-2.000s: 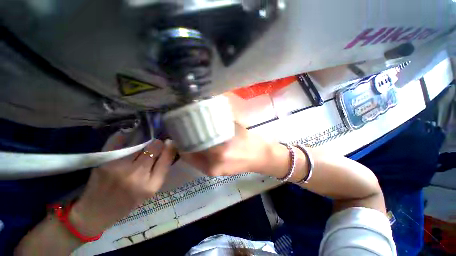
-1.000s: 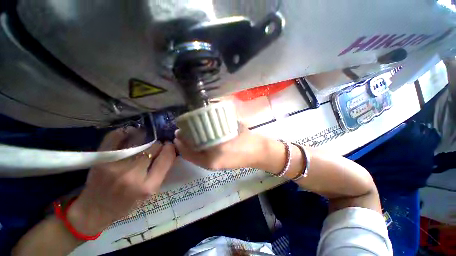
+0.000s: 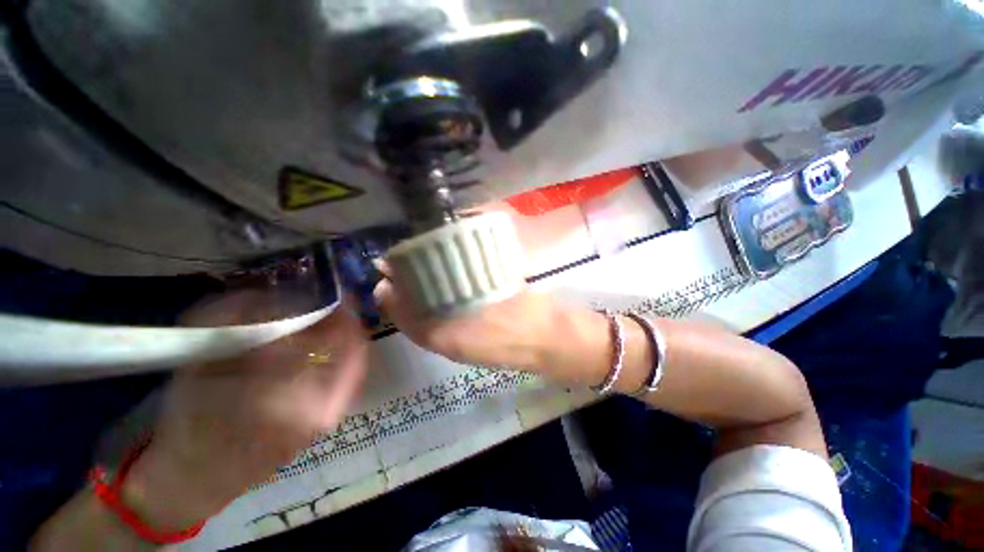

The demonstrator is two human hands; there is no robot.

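Note:
The white sewing machine head fills the upper view, with its ridged cream knob on a spring. A small dark navy piece lies at the needle area, between my hands. My left hand is blurred, left of that piece; its fingertips are partly behind a pale curved strip, and its hold is unclear. My right hand is partly behind the knob, its fingertips beside the navy piece; whether they grip it is hidden. More navy cloth lies at the left.
The white table has a printed scale and a cracked front edge. A red-orange item, a slim black object and a blue-grey panel are under and beside the machine arm. The pale strip crosses the left. Blue plastic shows lower right.
My left hand has blurred and its fingers have drawn slightly away from the navy piece, which shows more now. My right hand has hardly moved.

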